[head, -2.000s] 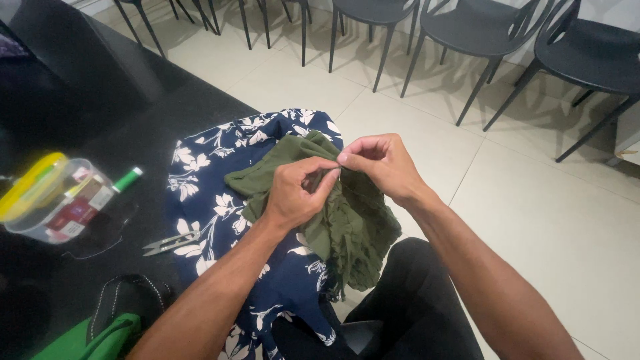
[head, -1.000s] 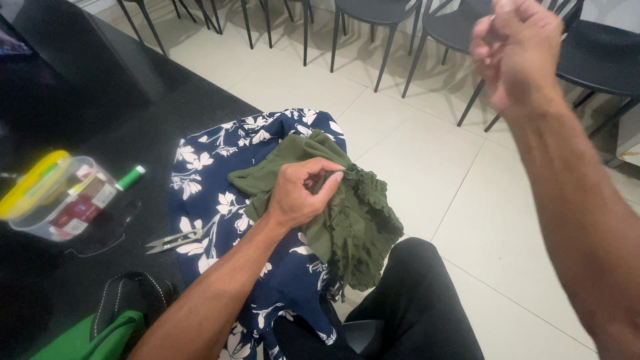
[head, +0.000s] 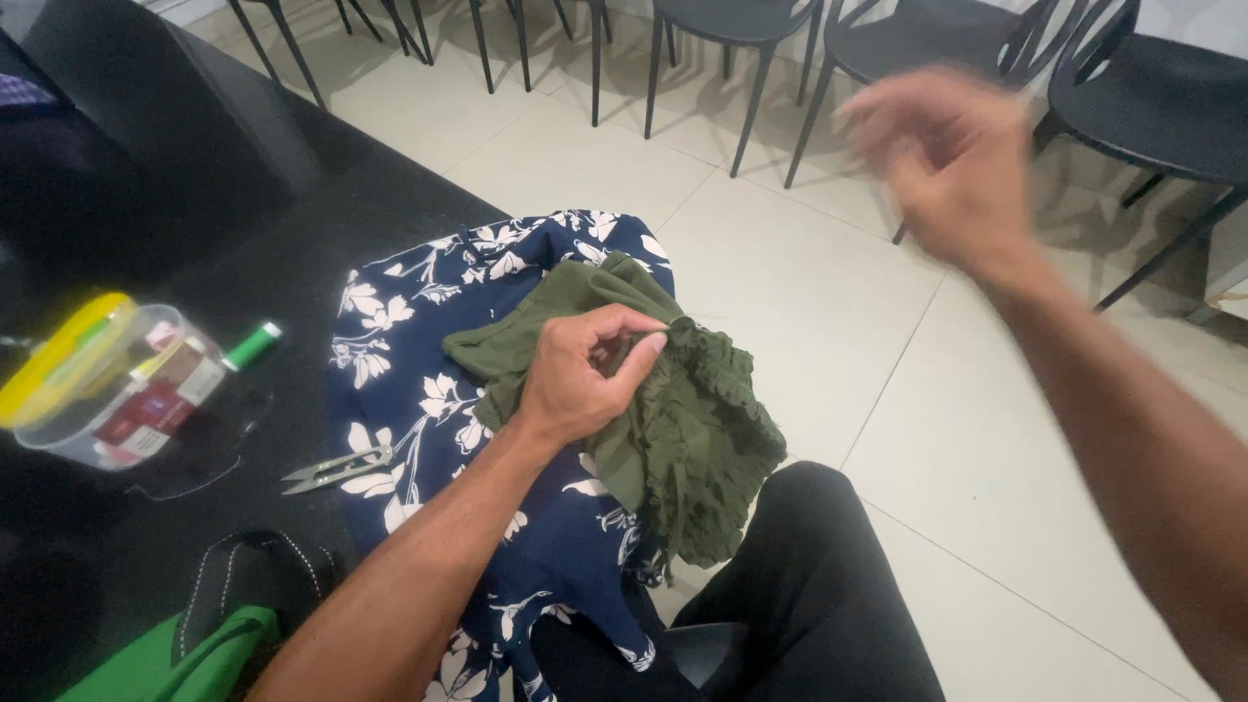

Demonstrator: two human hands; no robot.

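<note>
My left hand pinches the edge of an olive green garment with gathered, ruffled fabric. The garment lies over a navy cloth with white flowers, which drapes from the dark table onto my lap. My right hand is raised off to the right, away from the cloth and blurred; its fingers are curled, and whether it holds a needle or thread cannot be made out. Small metal thread snips lie at the left edge of the flowered cloth.
On the black table stand a clear plastic tub with a yellow lid and a green-and-white marker. A loose thread lies close by. Green and black fabric is at lower left. Black chairs line the tiled floor.
My right hand was at the green garment beside my left hand, then rose to the upper right; it is now slightly lower than a second ago. My left hand keeps its pinch.
</note>
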